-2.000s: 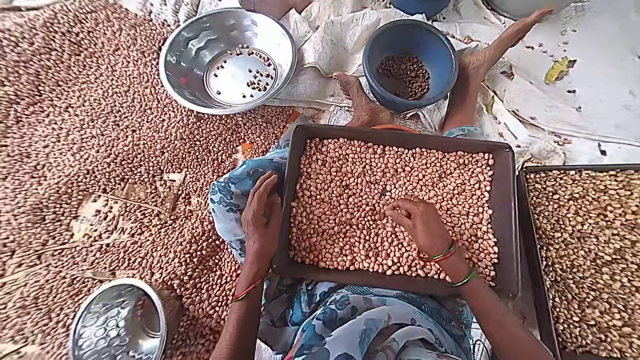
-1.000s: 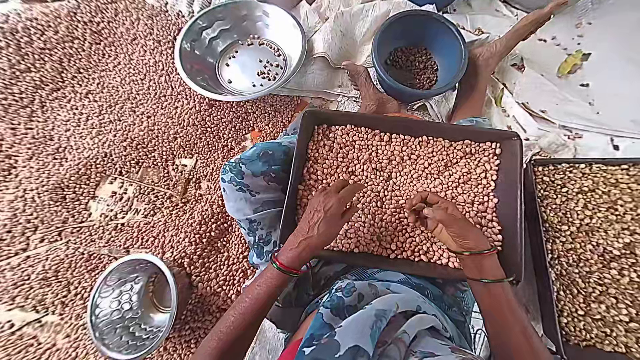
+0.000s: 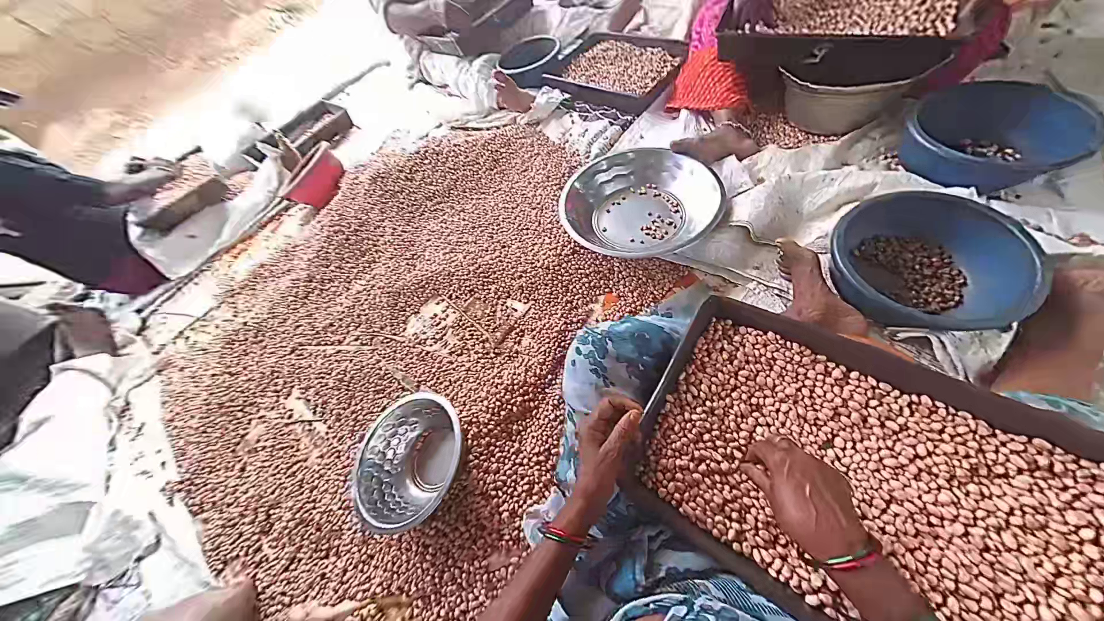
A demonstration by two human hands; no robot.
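A dark rectangular tray (image 3: 862,341) full of reddish-brown nuts or seeds (image 3: 931,483) lies across my lap. My left hand (image 3: 608,440) is at the tray's left wall, its fingers bent; whether it grips the rim or anything small is not plain. Over the nuts, my right hand (image 3: 802,492) reaches down with fingertips at their surface, and whether a nut is between them cannot be seen. Beyond the tray stands a blue basin (image 3: 1022,276) with darker nuts at its bottom. A wide steel bowl (image 3: 573,207) holds a few scattered nuts.
A large nut heap (image 3: 414,259) spreads at the left, with a dimpled steel bowl (image 3: 371,483) tilted on it. Other people sit around with a second blue basin (image 3: 1035,112), a filled tray (image 3: 561,82) and a red container (image 3: 317,177). Bare feet rest near the basins.
The view has swung left, bringing other people into sight. My left hand has moved from above the nuts to the tray's left wall. My right hand remains over the nuts.
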